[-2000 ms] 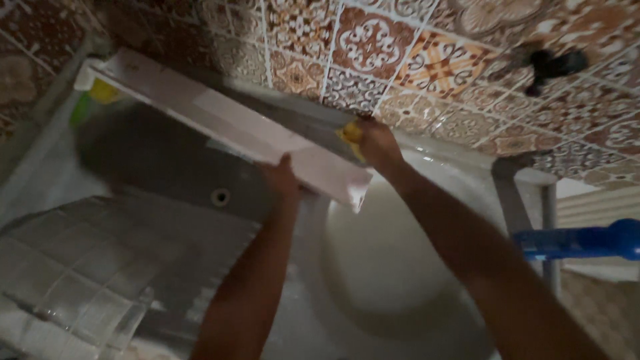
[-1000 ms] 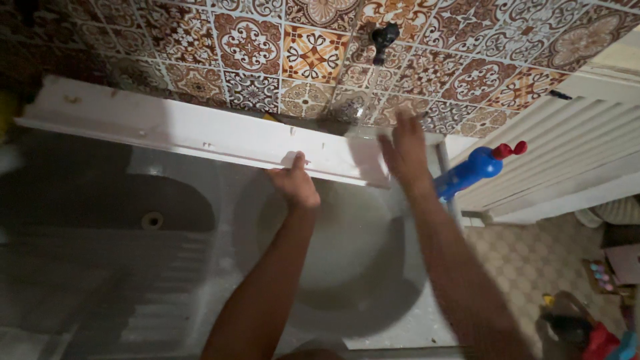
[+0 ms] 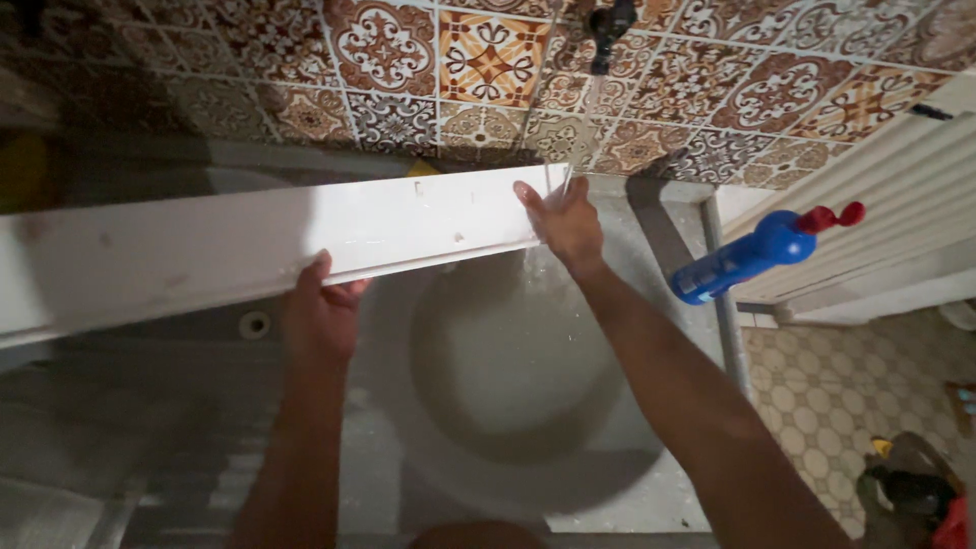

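Observation:
A long white panel (image 3: 412, 213), perhaps plastic, spans from the left edge to below the wall tap. My left hand (image 3: 324, 301) grips its lower edge near the middle, thumb on top. At its right end my right hand (image 3: 564, 221) holds it, thumb over the face. A thin stream of water falls from the black tap (image 3: 602, 38) onto that right end. Under the panel is a round basin (image 3: 526, 358) with cloudy water in it. A bit of something yellow (image 3: 419, 168) shows behind the panel.
A blue bottle with a red flip cap (image 3: 740, 255) stands on the sink's right rim. The grey sink's drain hole (image 3: 254, 325) lies left of the basin. Patterned tiles (image 3: 488, 57) cover the wall behind. Items lie on the tiled floor (image 3: 816, 396) at lower right.
My right hand let go of the yellow thing it held two seconds ago and now grips the panel's right end. Water now runs from the tap. The view has shifted right.

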